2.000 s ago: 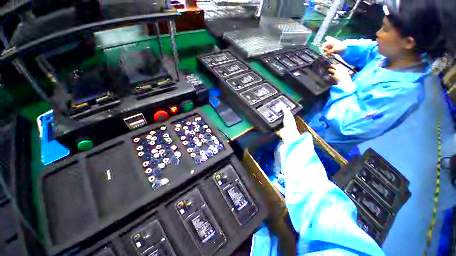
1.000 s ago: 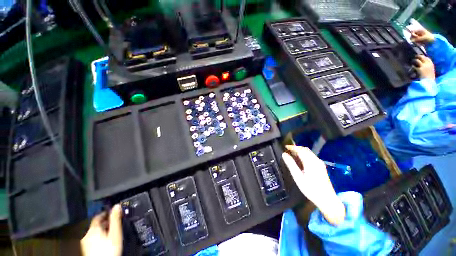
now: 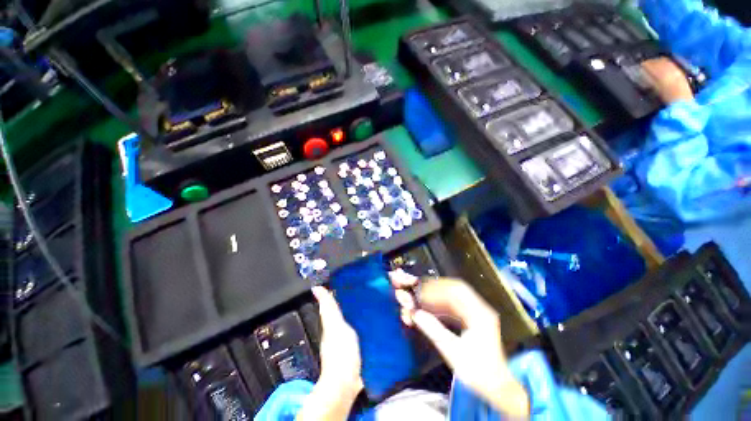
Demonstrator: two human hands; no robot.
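A dark-blue glossy panel, which looks like a phone back cover (image 3: 375, 329), stands lengthwise over the near foam tray. My left hand (image 3: 336, 349) holds it by its left edge. My right hand (image 3: 449, 329) has its fingertips together at the panel's upper right edge; whether they grip it or a small part is unclear. Behind the panel, the black parts tray (image 3: 239, 267) has two compartments of small blue, white and coppery rings (image 3: 379, 196). A small pale strip lies in another compartment. Phone bodies (image 3: 284, 347) lie in the near foam tray, partly hidden by my hands and the panel.
The black press (image 3: 263, 115) stands behind the parts tray, with a light-blue holder (image 3: 144, 185) at its left. A foam tray of phones (image 3: 527, 193) is right of it. A blue-lined carton (image 3: 494, 275) and another phone tray (image 3: 692, 353) are at right. A neighbour's hand (image 3: 667, 80) works beyond.
The dark panel that lay on the green mat right of the press is gone from there. Both hands have come together, with a dark-blue panel now in my left hand.
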